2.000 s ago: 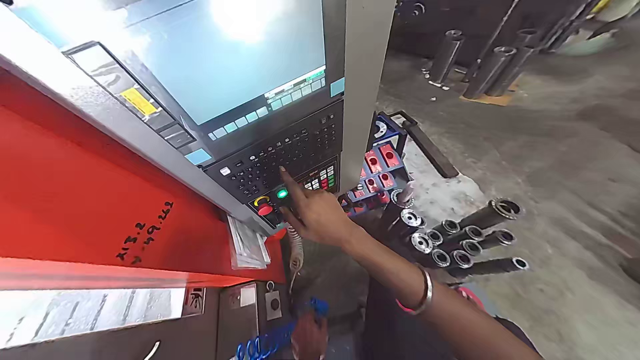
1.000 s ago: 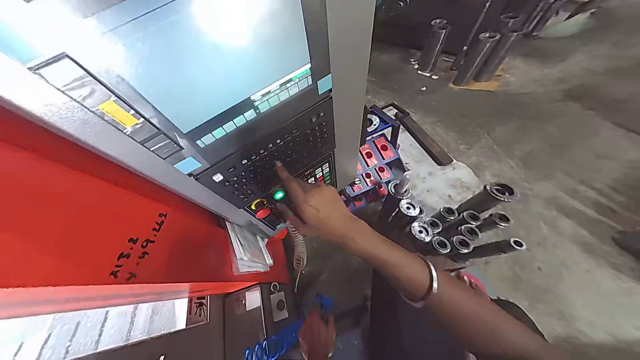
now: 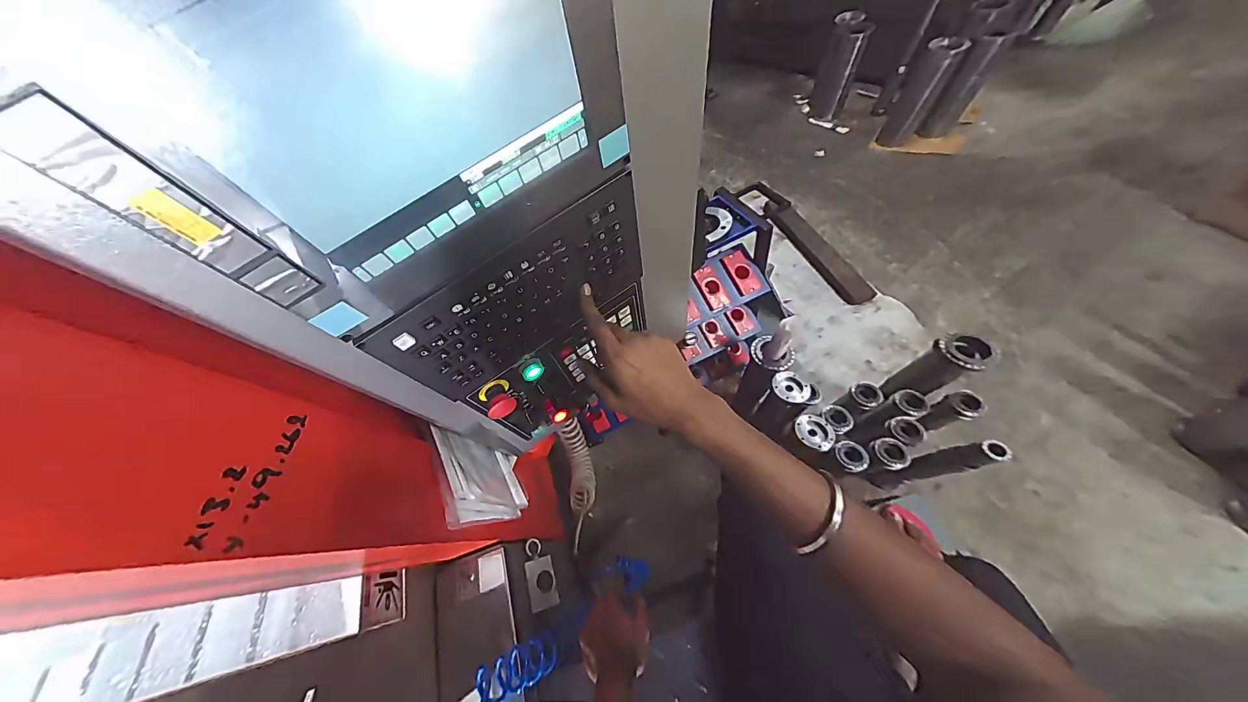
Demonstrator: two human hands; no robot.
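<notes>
My right hand (image 3: 648, 375) holds nothing; its index finger points at the keys of the black control panel keyboard (image 3: 502, 312), and the other fingers are curled. Whether the fingertip touches a key cannot be told. Left of this hand are a lit green button (image 3: 531, 371) and a red emergency stop button (image 3: 501, 405) with a yellow ring. Above the keys is the machine's screen (image 3: 390, 127), washed out by glare. Low in the view, my left hand (image 3: 614, 634), dim and blurred, is closed around what looks like a blue air gun (image 3: 629, 573), near a blue coiled hose (image 3: 517, 671).
Several dark metal tubes with flanged ends (image 3: 907, 429) stand at the right, beside a rack of red tool holders (image 3: 726, 288). More tubes (image 3: 926, 88) stand farther back. A red machine panel (image 3: 195, 419) with handwriting lies left; papers (image 3: 478, 478) and a beige coiled cable (image 3: 579, 468) hang below the controls.
My right index finger has moved right and farther up over the keyboard, away from the green button. My left hand stays low with the blue tool.
</notes>
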